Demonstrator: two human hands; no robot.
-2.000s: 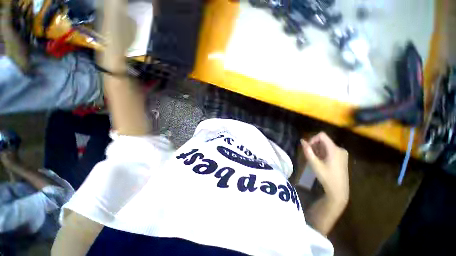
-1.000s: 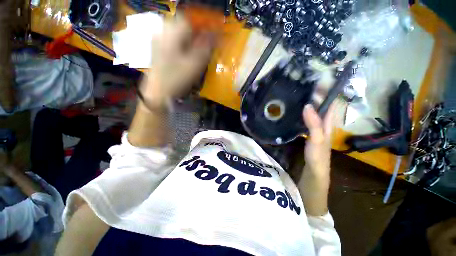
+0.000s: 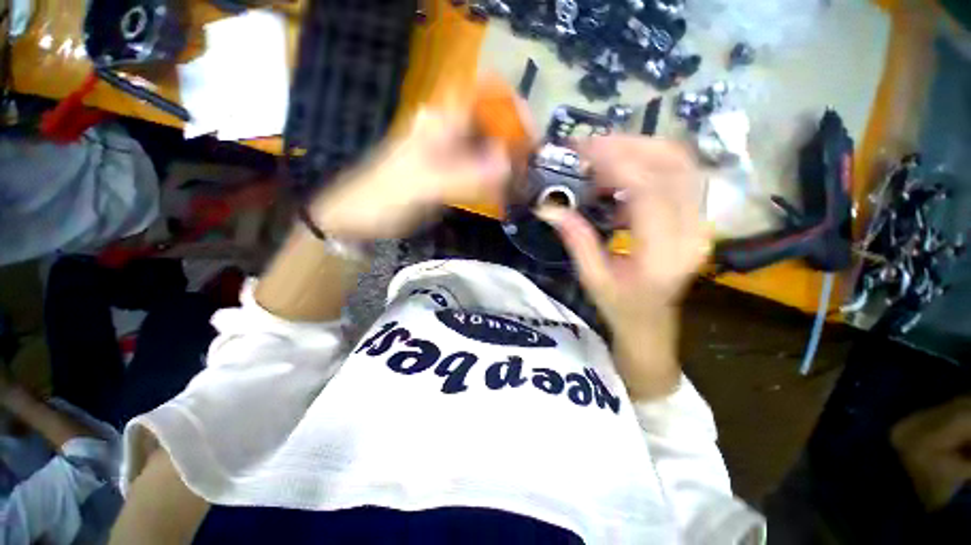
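Note:
A black camera housing [image 3: 536, 236] lies at the bench's front edge, partly hidden by my hands. A small lens module [image 3: 557, 181] with a round ring sits over it, and my right hand [image 3: 639, 218] has its fingers and thumb around the module. My left hand [image 3: 426, 170] is blurred, just left of the housing, and holds an orange-handled tool [image 3: 498, 115]. The tool's tip cannot be made out. Part of a front panel [image 3: 580, 124] shows behind the module.
A heap of lens modules [image 3: 607, 37] lies behind the housing. A black glue gun [image 3: 825, 202] with a pale glue stick [image 3: 818, 325] is at right, beside tangled wired parts [image 3: 910, 245]. A black tray [image 3: 346, 85] and white paper [image 3: 236, 75] are at left. A co-worker's sleeve [image 3: 75, 197] is far left.
My left hand has moved right, towards the housing, with the orange tool. My right hand has moved up and left onto the lens module. The view has shifted, and the black tray shows at left again.

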